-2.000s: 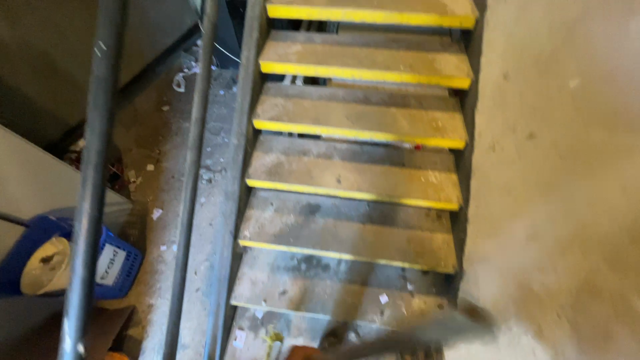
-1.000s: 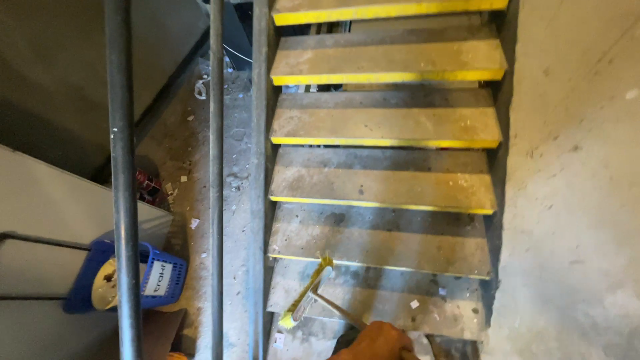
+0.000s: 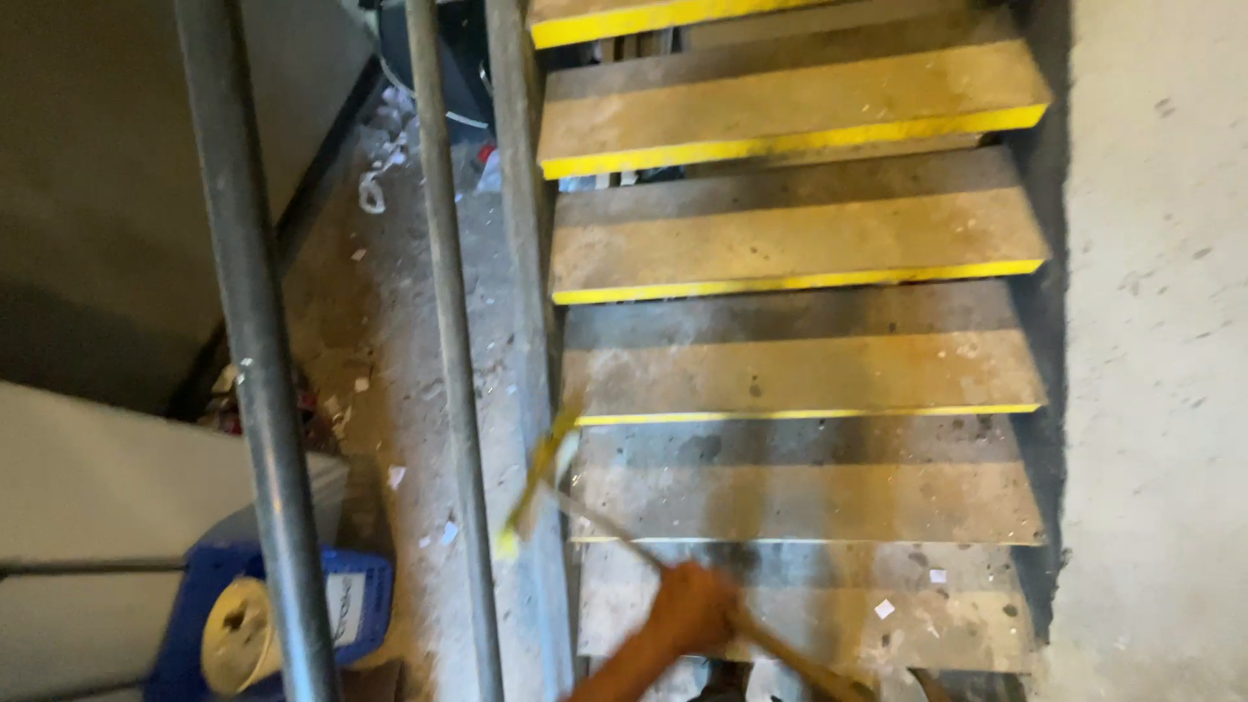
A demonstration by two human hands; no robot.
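My left hand (image 3: pixel 692 606) grips the wooden handle of a broom, its forearm coming in from the bottom edge. The handle (image 3: pixel 609 526) slants from the lower right up to a blurred, narrow head (image 3: pixel 539 478) with yellow ends. That head is over the left edge of the staircase, beside the lower steps. Small pale scraps (image 3: pixel 884 609) lie on a low step (image 3: pixel 809 624), to the right of my left hand. I cannot make out my right hand; a small brownish shape at the bottom edge is unclear.
Open-backed steps with yellow edges (image 3: pixel 799 283) rise ahead. Metal rails (image 3: pixel 258 390) run along the left, a rough wall (image 3: pixel 1155 341) along the right. Beyond the rails are a blue plastic basket (image 3: pixel 375 595) holding a round, cream-coloured container (image 3: pixel 237 634), and littered floor (image 3: pixel 390 322).
The broom head has moved left from the lower steps to the staircase's left edge. More of my left hand and forearm shows. The view has shifted.
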